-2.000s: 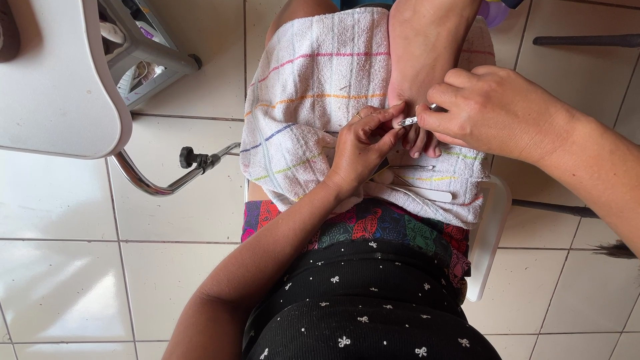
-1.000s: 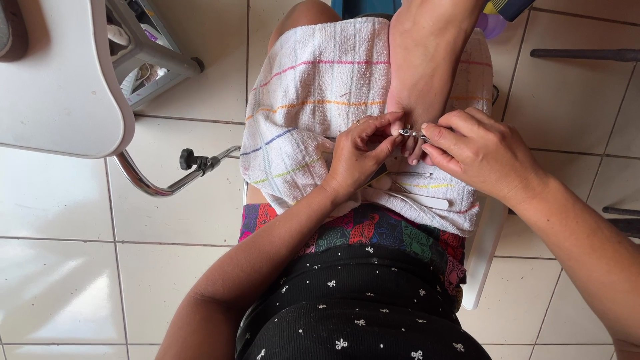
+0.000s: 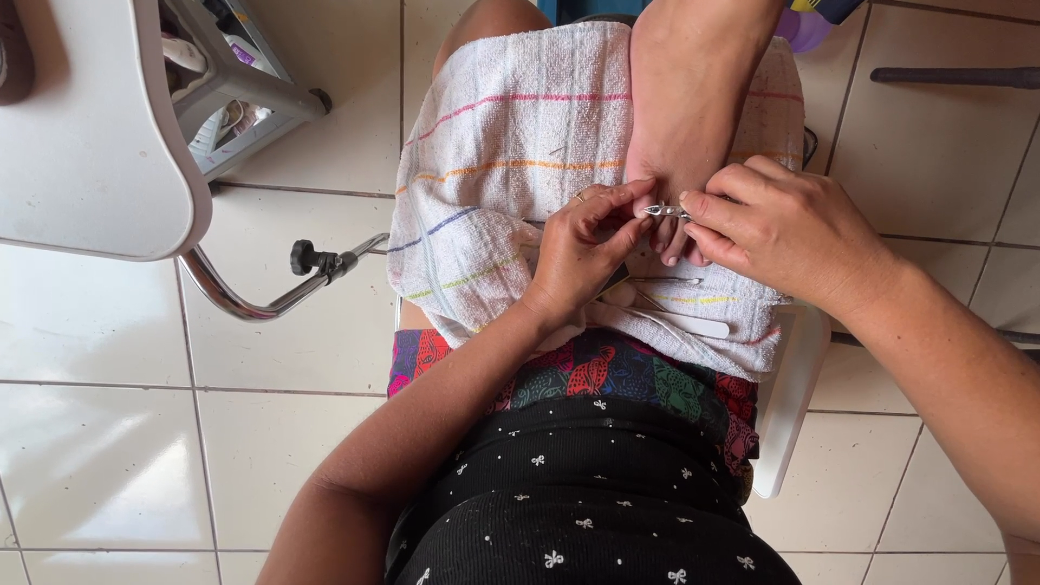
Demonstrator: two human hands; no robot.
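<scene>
Another person's bare foot point(image 3: 682, 122) rests on a striped white towel point(image 3: 520, 122) spread over my lap. My left hand point(image 3: 589, 244) pinches the big toe point(image 3: 643, 203) between thumb and fingers. From the other side, my right hand point(image 3: 756, 219) grips metal cuticle nippers point(image 3: 666, 210), whose tips lie at the nail of that toe; their handles are mostly hidden by my fingers. Just below the toes, a slim metal tool point(image 3: 670, 280) and a white nail file point(image 3: 691, 325) lie on the towel.
At the upper left is a pale tabletop point(image 3: 89, 122) on a bent chrome tube point(image 3: 244, 309) with a black knob point(image 3: 304, 257). Behind it stands a grey plastic stool or shelf point(image 3: 268, 106) holding several items. A dark bar point(image 3: 955, 76) crosses the tiled floor at the upper right.
My right hand has turned and drawn back a little from its position two seconds ago, still with the nippers at the toe. My left hand stays on the big toe.
</scene>
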